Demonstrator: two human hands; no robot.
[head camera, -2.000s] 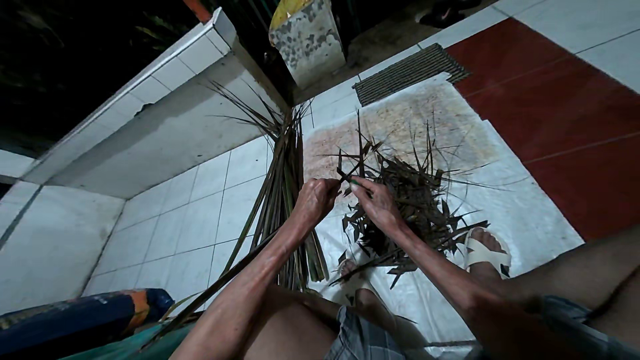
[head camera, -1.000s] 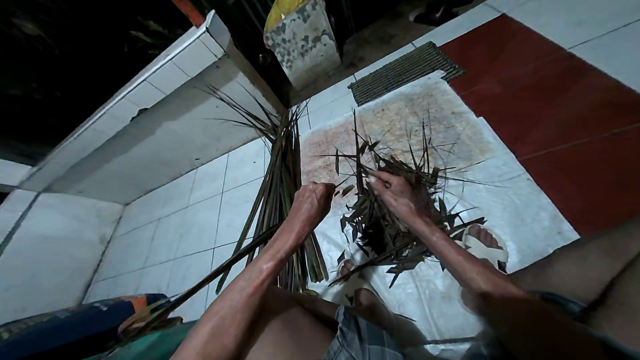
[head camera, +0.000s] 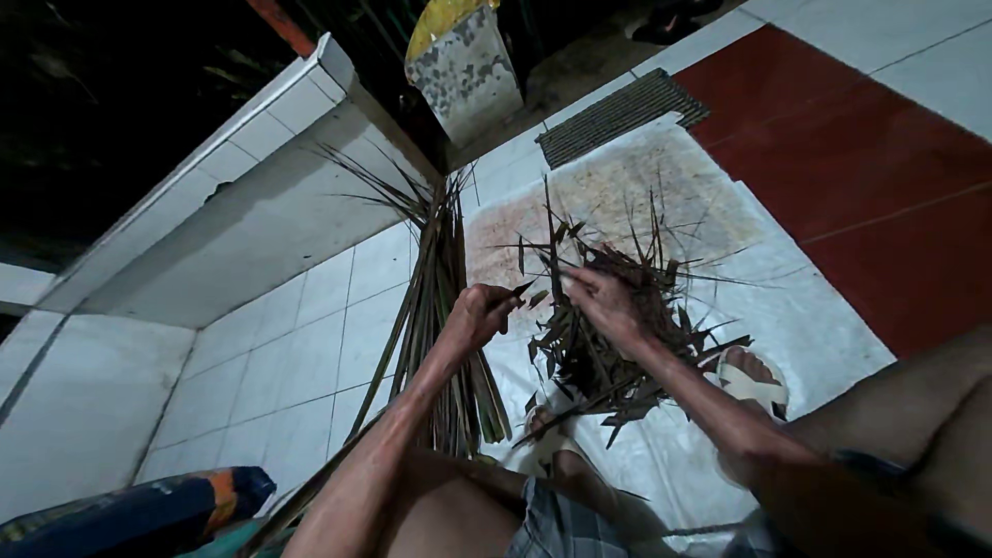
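Note:
My left hand (head camera: 482, 316) is closed on a long dark leaf strip, whose pointed end (head camera: 524, 288) sticks out toward the right; the rest seems to run back under my forearm. Beside it, my right hand (head camera: 603, 301) pinches something at the fingertips, with a dark thin piece (head camera: 552, 252) there; whether this is a blade or leaf I cannot tell. Below and around my right hand lies a heap of short dark leaf pieces and thin ribs (head camera: 620, 372) on a white sheet. Left of the heap stretches a bundle of long narrow leaves (head camera: 438, 310), perhaps palm.
The stained white sheet (head camera: 821, 325) covers floor tiles between my sandalled feet. A ribbed grey mat (head camera: 620, 116) lies beyond it, beside red tiles (head camera: 852, 155). A low tiled wall (head camera: 271, 186) stands at left. A blue and orange sack (head camera: 178, 500) is at lower left.
My hands were close together two seconds ago and have moved apart. A long strip has come into view trailing under my left forearm.

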